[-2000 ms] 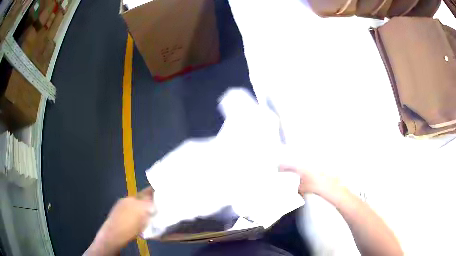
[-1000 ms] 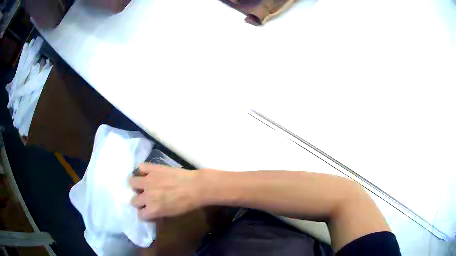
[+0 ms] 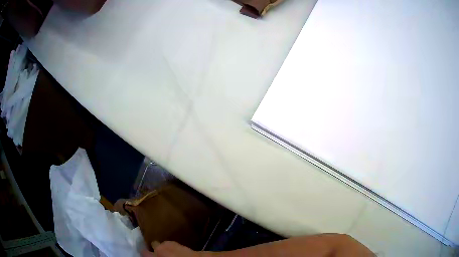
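Observation:
A brown handbag (image 3: pixel 173 216) is low beside the table edge at the bottom, partly cut off by the frame. Crumpled white stuffing paper (image 3: pixel 83 206) spreads at its left side and reaches its mouth. My right hand (image 3: pixel 171 249) is at the bottom edge, partly cut off, with its fingertips where the paper meets the bag; its grip cannot be made out. My left hand is not in view. A neat white paper stack (image 3: pixel 372 95) lies flat on the table to the right.
The long white-covered table (image 3: pixel 161 100) crosses the view. A dark brown carton (image 3: pixel 55 120) with white paper rolls (image 3: pixel 19 100) stands at the left. A clear plastic bin (image 3: pixel 151 173) shows beside the bag. Brown bags (image 3: pixel 80 4) and a brown piece (image 3: pixel 256 6) are at the top.
The view has turned from the aisle to the table. Since one second ago, my right hand has moved down off the middle of the paper, and more of the brown bag shows.

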